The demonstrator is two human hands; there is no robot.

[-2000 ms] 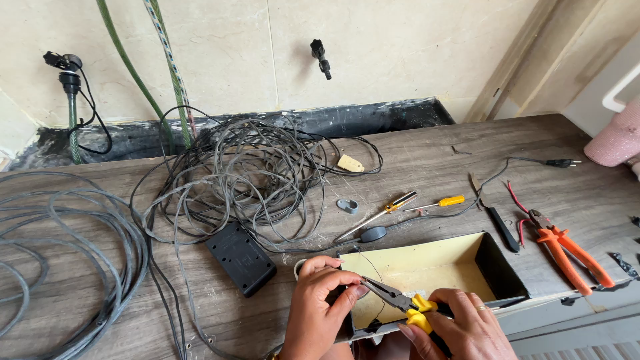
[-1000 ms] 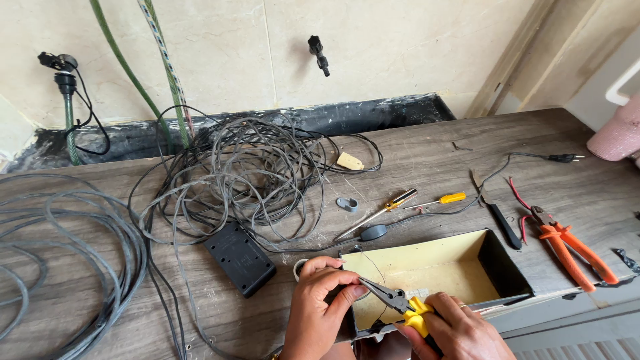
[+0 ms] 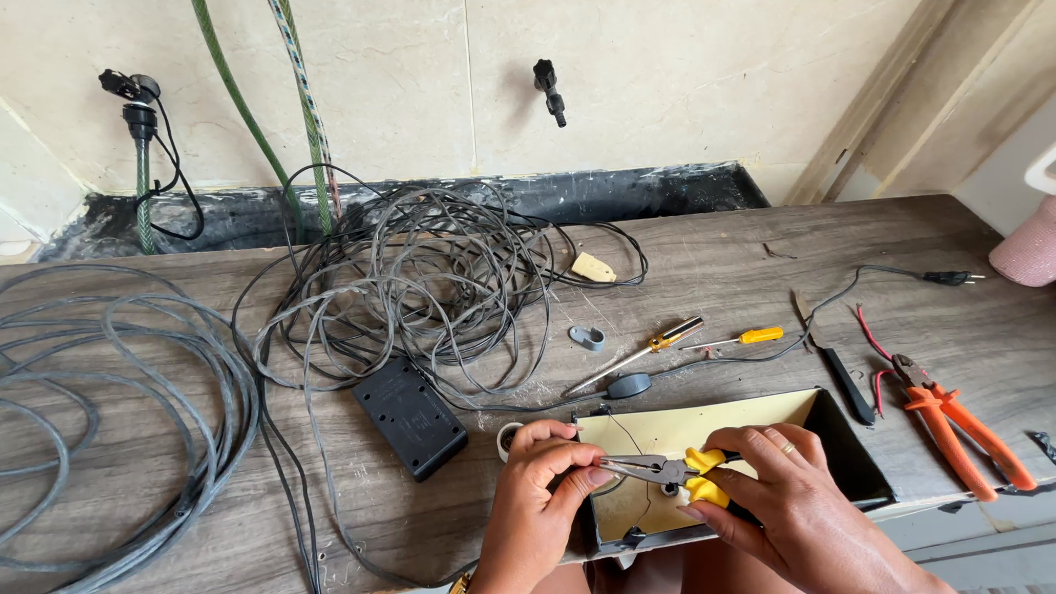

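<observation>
My right hand (image 3: 780,487) grips yellow-handled long-nose pliers (image 3: 660,469) by the handles. The tips of their jaws meet the fingertips of my left hand (image 3: 549,487), which pinches something small, likely a thin wire; the fingers hide most of it. Both hands are over a shallow rectangular box (image 3: 858,462) with a cream inside and black edges. A thin dark wire (image 3: 648,495) runs across the box, and a small pale round part shows inside it beneath the pliers. Just left of the box is a white ring-shaped piece (image 3: 505,441), partly behind my left hand.
Tangled cable (image 3: 429,289), a black plastic box (image 3: 410,418) and coiled grey cable (image 3: 124,412) lie left. Behind the box are a flat-blade screwdriver (image 3: 635,355), a small yellow-handled screwdriver (image 3: 747,337) and a grey inline cord piece (image 3: 629,385). A black-handled knife (image 3: 843,384) and orange-handled pliers (image 3: 949,421) lie right.
</observation>
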